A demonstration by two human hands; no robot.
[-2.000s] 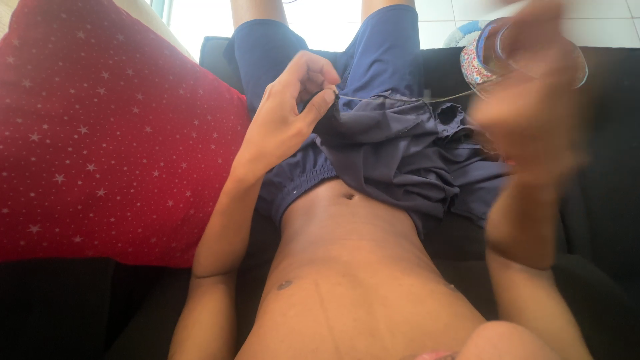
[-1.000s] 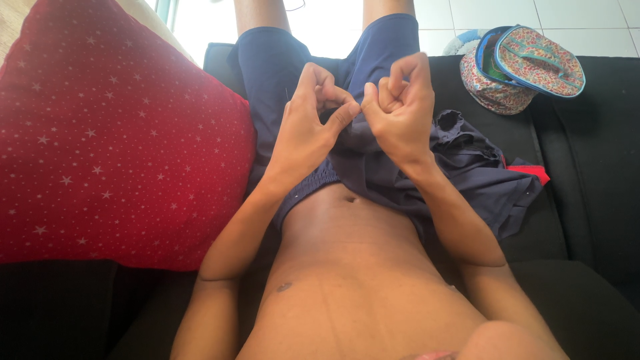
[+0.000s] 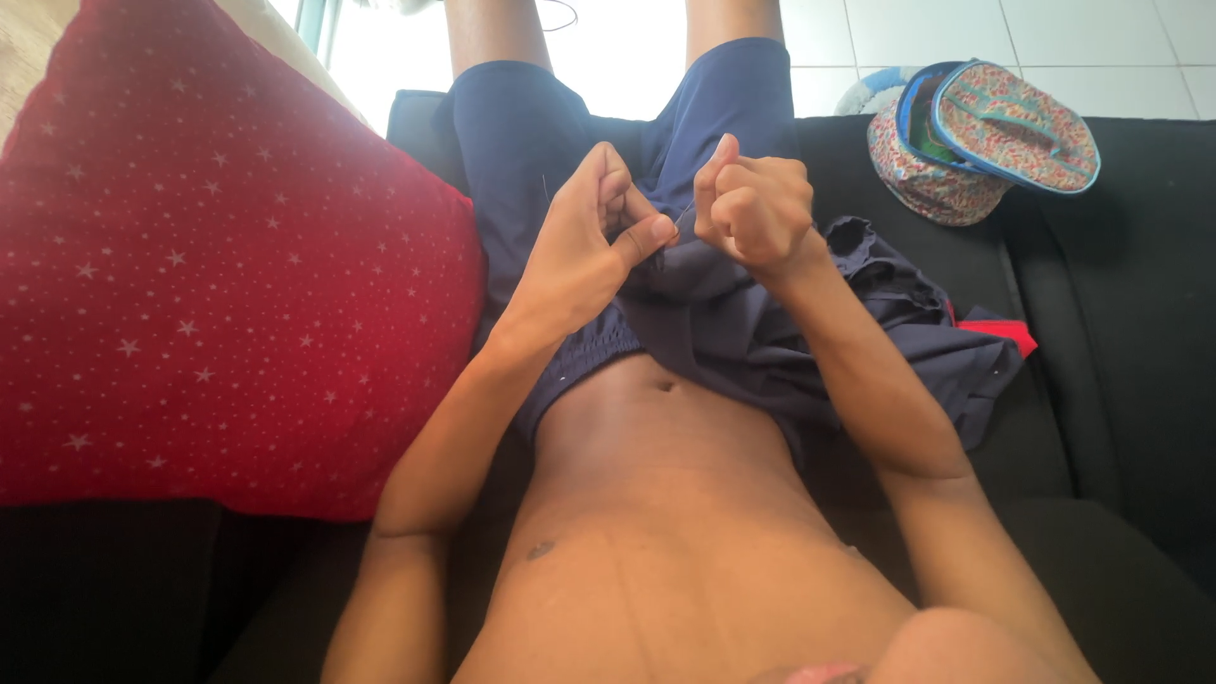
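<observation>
Both hands hover over a dark blue cloth garment [image 3: 750, 313] that lies across my lap and spreads to the right. My left hand [image 3: 608, 237] pinches something tiny between thumb and fingertip, with some cloth close beneath; what it is cannot be made out. A thin thread [image 3: 686, 211] shows faintly between the hands. My right hand [image 3: 755, 204] is closed, thumb raised, around what seems to be that thread. A short fine line, like a thread end, stands up left of my left hand. The ruffled edge of the garment lies past my right wrist.
A red cushion with white stars [image 3: 237, 285] leans at the left on the black sofa [image 3: 1130, 285]. A flower-patterned zip case [image 3: 1016, 123], its lid open, sits on the sofa's far right edge. A red piece of cloth [image 3: 997, 332] pokes out beside the garment. White floor tiles lie beyond.
My right hand, blurred at the far right two seconds ago, came in beside my left hand a second ago. It now stands a little farther from my left hand, more tightly closed.
</observation>
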